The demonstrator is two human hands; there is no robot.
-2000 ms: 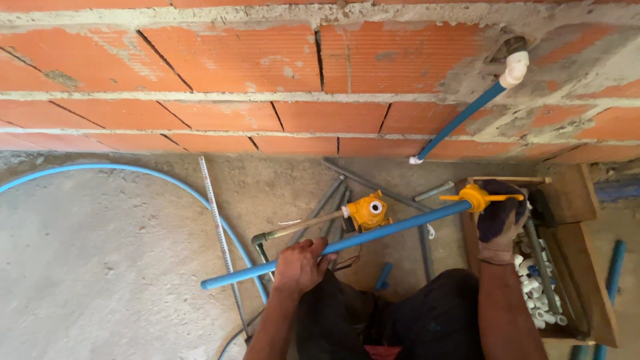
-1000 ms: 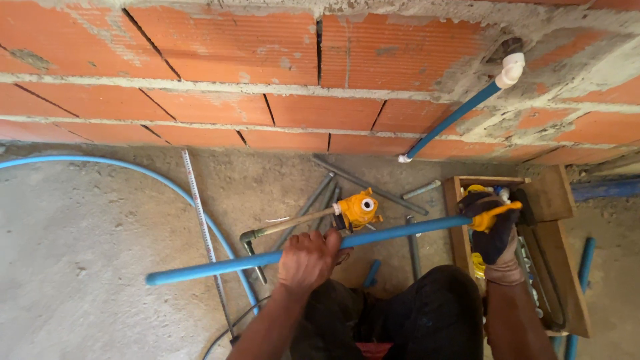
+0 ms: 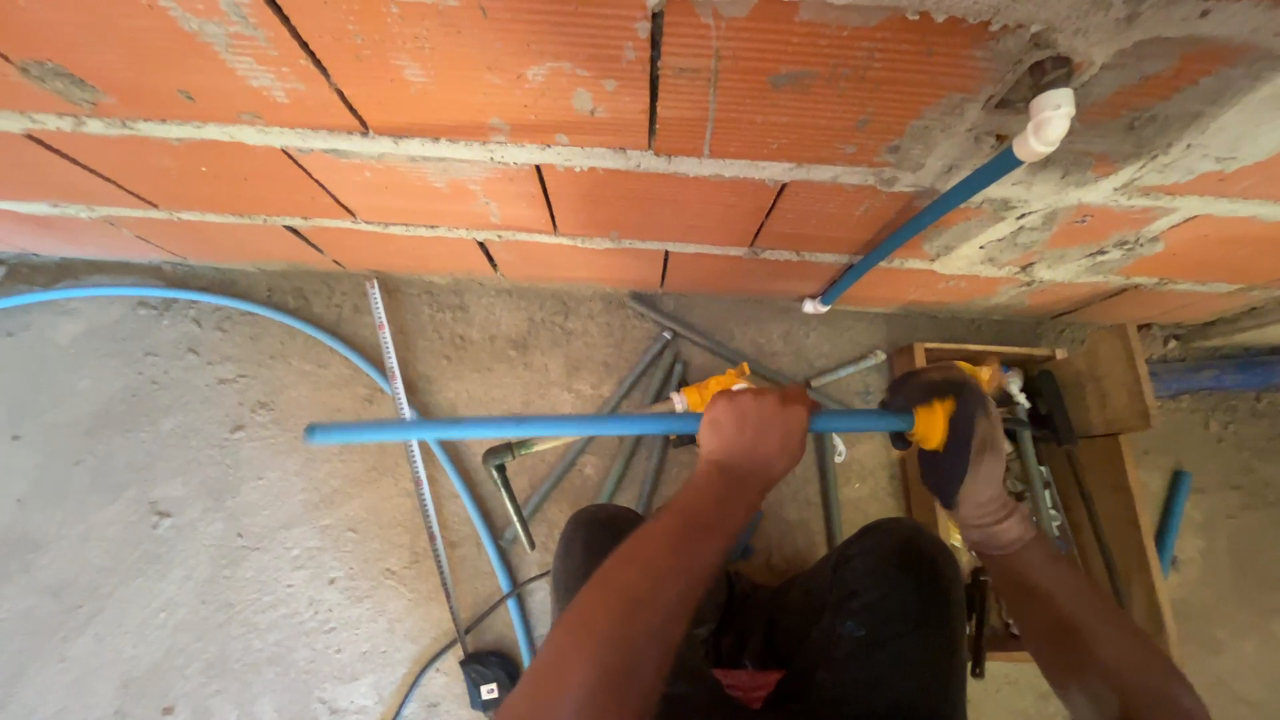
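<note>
A straight blue plastic pipe (image 3: 540, 428) lies level across the view, above my knees. My bare left hand (image 3: 755, 435) is closed around it, right of its middle. At the pipe's right end sits a yellow fitting or valve (image 3: 933, 423), and my gloved right hand (image 3: 955, 440) grips it, hiding part of it. Behind my left hand, partly covered, a second yellow valve (image 3: 715, 388) rests on the floor, joined to a pipe with a dark elbow (image 3: 497, 457).
An open wooden toolbox (image 3: 1135, 530) with fittings stands at the right. Several grey pipes (image 3: 635, 375), an extended tape measure (image 3: 400, 400) and a curved blue hose (image 3: 330, 345) lie on the floor. Another blue pipe (image 3: 915, 225) with white elbows hangs from the brick wall (image 3: 640, 200).
My left hand has moved right along the pipe, closer to the yellow fitting. The pipe, slanted down to the left before, is now nearly level. My right hand stays at its right end.
</note>
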